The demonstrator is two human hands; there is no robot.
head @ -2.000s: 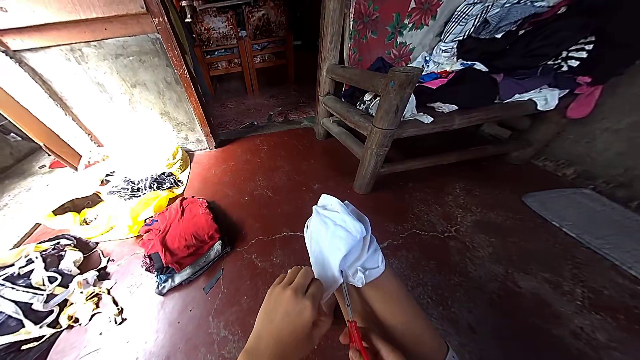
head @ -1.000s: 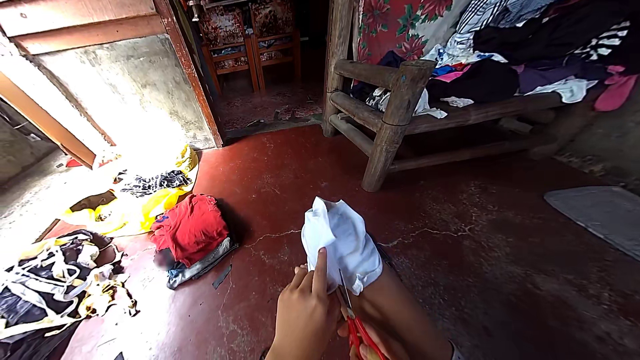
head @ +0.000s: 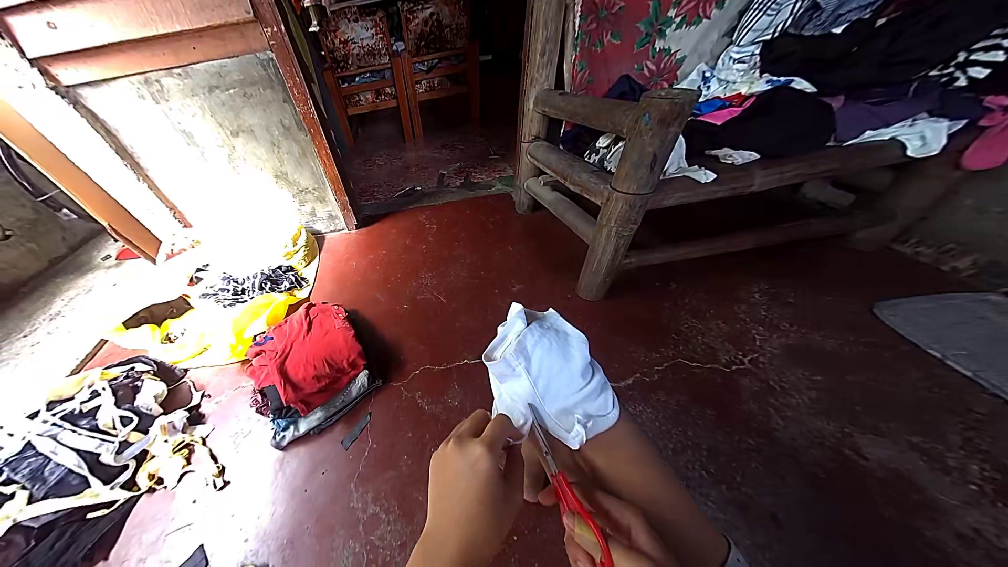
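Note:
A white cloth (head: 551, 370), which looks like a garment piece, is draped over the person's knee. My left hand (head: 476, 472) pinches its near left edge between thumb and fingers. In my right hand (head: 610, 528) is a pair of scissors with red handles (head: 579, 504). The metal blades reach the cloth's lower edge, just right of my left fingers, and one blade lies over the fabric. Part of the blades and the right thumb area is hidden by the hands.
Folded red cloth (head: 311, 354) lies on the red floor at left, beside a pile of cloth strips (head: 87, 441) and a yellow plastic bag (head: 260, 319). A wooden bench (head: 630, 181) piled with clothes (head: 795, 118) stands at the upper right. A grey mat (head: 953, 335) lies far right.
One second ago my left index finger was stretched out over the cloth; now the left fingers are bent at its near edge. The scissors stay in my right hand.

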